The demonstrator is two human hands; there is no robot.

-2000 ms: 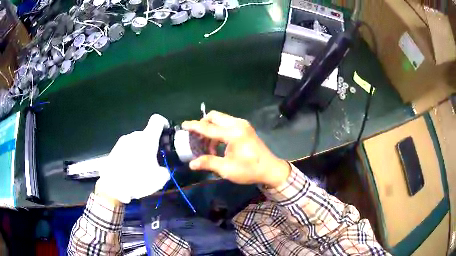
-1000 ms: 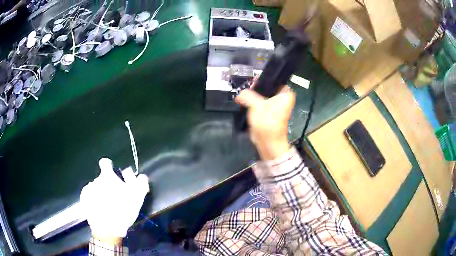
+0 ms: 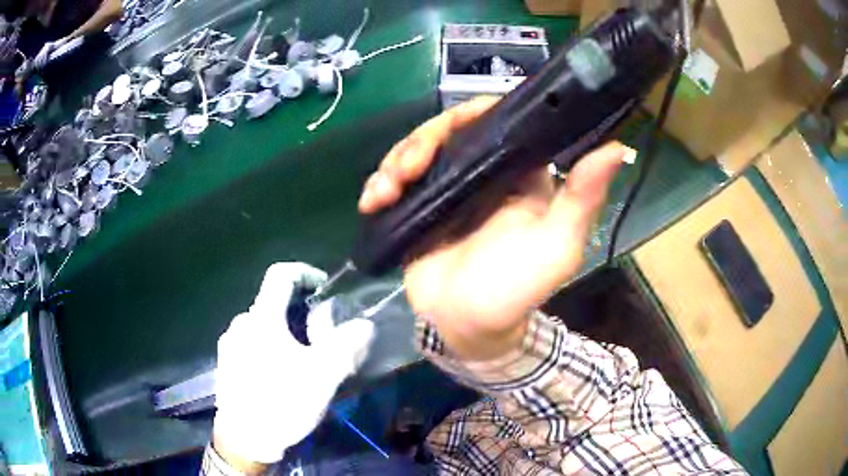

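Observation:
My left hand [image 3: 284, 367], in a white glove, is closed around a silver tube body [image 3: 186, 392] with a dark end. A white lead [image 3: 383, 299] sticks out beside its fingers, and a thin blue wire [image 3: 363, 435] hangs below. The end piece itself is mostly hidden by the glove. My bare right hand [image 3: 493, 232] holds a thick black electric screwdriver [image 3: 502, 144]. Its thin metal bit points down left and meets the dark end of the work between the glove's thumb and fingers. Whether it sits on a screw cannot be told.
Many round end pieces with pale leads [image 3: 139, 153] lie heaped at the upper left. A screw feeder [image 3: 493, 60] stands behind the screwdriver. Another long tube [image 3: 58, 386] lies at the left. Cartons [image 3: 725, 102] and a smartphone [image 3: 736, 272] are at the right.
The right hand has brought the screwdriver from the feeder down left to the work in the left hand. Two seconds ago, the right hand held the round end piece and the screwdriver rested on the feeder.

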